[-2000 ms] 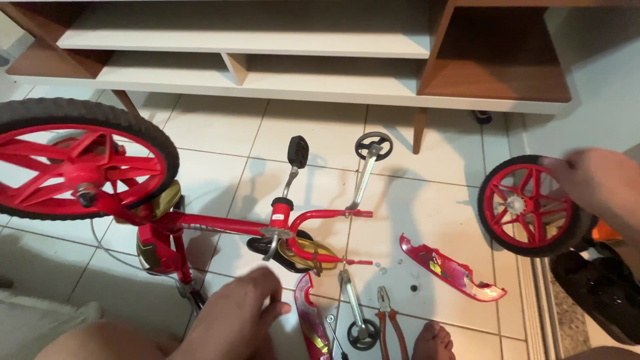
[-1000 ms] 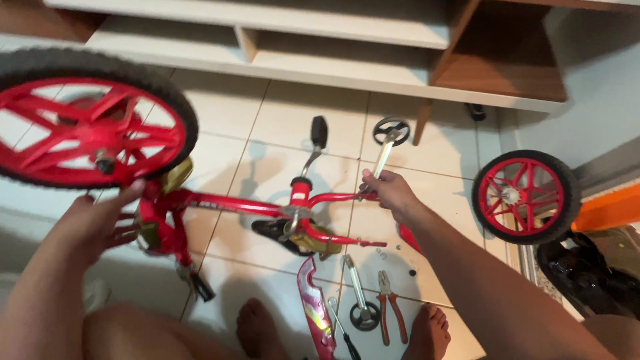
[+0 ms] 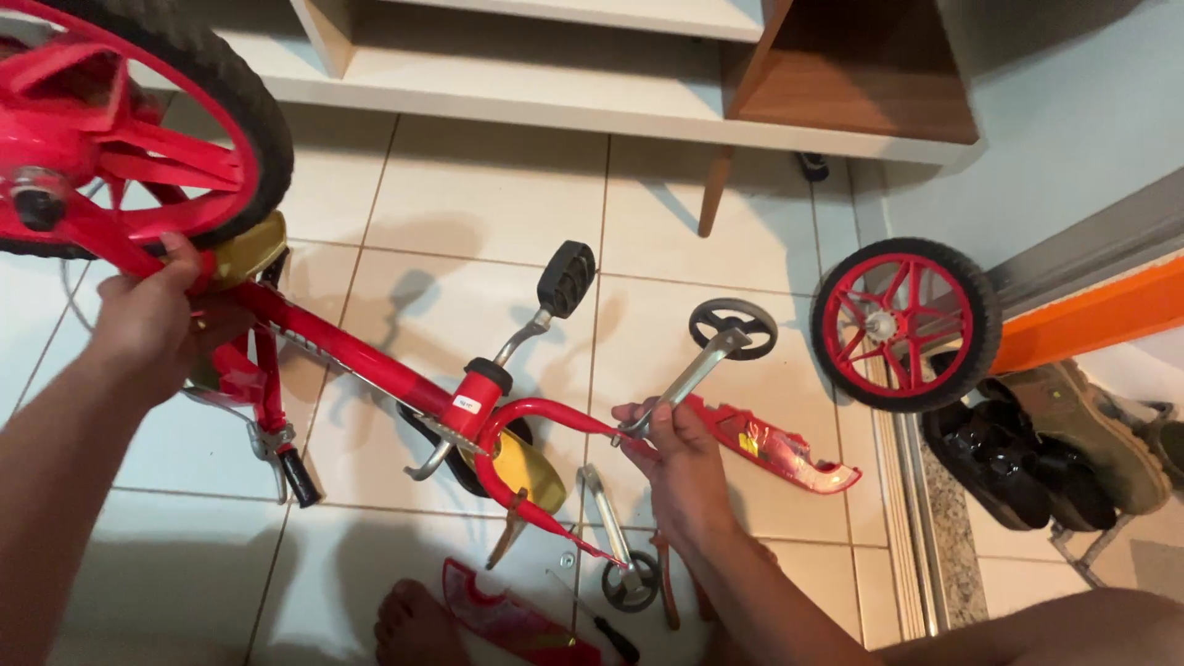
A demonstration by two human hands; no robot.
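My left hand (image 3: 157, 305) grips the fork of a red child's bicycle frame (image 3: 361, 356) beside its mounted wheel (image 3: 176, 157). With my right hand (image 3: 680, 462) I hold the metal bracket of a training wheel (image 3: 733, 330) at one rear stay end of the frame. A pedal (image 3: 566, 279) sticks up from the crank, and a yellow seat or fender part (image 3: 532, 472) shows under the frame. The detached red wheel (image 3: 893, 324) rests at the right. Another training wheel (image 3: 631, 581) lies below the other stay end.
Two red plastic covers (image 3: 786, 449) (image 3: 504, 615), a screwdriver (image 3: 615, 638) and pliers with reddish handles (image 3: 666, 583) lie on the tiled floor. A white-and-wood cabinet (image 3: 555, 97) borders the top. Shoes (image 3: 999, 462) stand at the right by the door track. My bare foot (image 3: 416, 624) is below.
My right hand has left the detached wheel and taken hold of the training wheel bracket at the frame's stay end. My left hand has moved up to the fork. The frame now sits more tilted.
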